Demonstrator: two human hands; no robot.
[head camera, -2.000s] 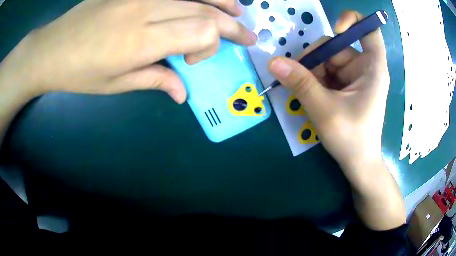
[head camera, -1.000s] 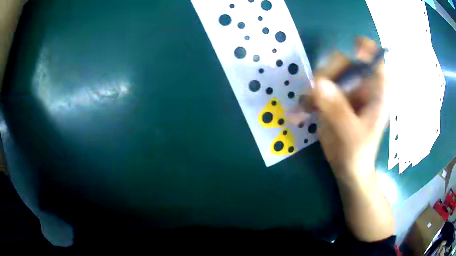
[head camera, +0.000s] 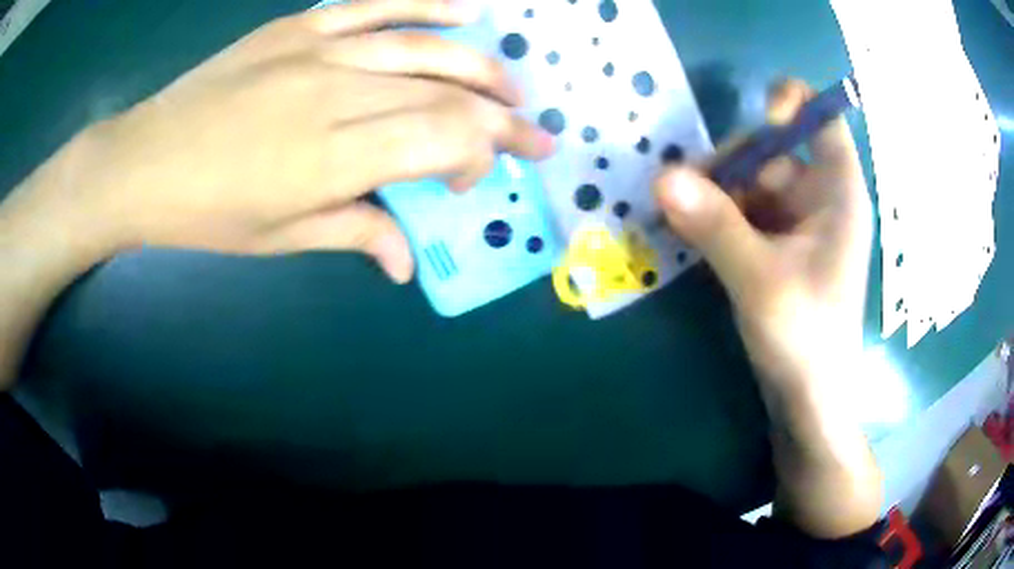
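A light-blue plastic shell (head camera: 467, 267) lies on the dark-green surface, with no yellow sticker on it. My left hand (head camera: 322, 139) lies over its upper part and holds it. The white sticker sheet (head camera: 634, 133) lies against the shell's right side. Blurred yellow stickers (head camera: 609, 267) are at the sheet's lower end; one overhangs its left edge beside the shell and seems partly lifted. My right hand (head camera: 767, 211) holds a dark pen-like tool (head camera: 789, 133); its tip is too blurred to see.
Overlapping white used liners (head camera: 928, 167) lie at the right on the dark-green surface (head camera: 423, 389). Beyond the right edge, a cardboard box (head camera: 962, 472) and red objects (head camera: 901, 541) show at the lower right.
My left hand has come back into view, now on a shell without a sticker. One yellow sticker has shifted left over the sheet's edge. My right hand still holds the tool.
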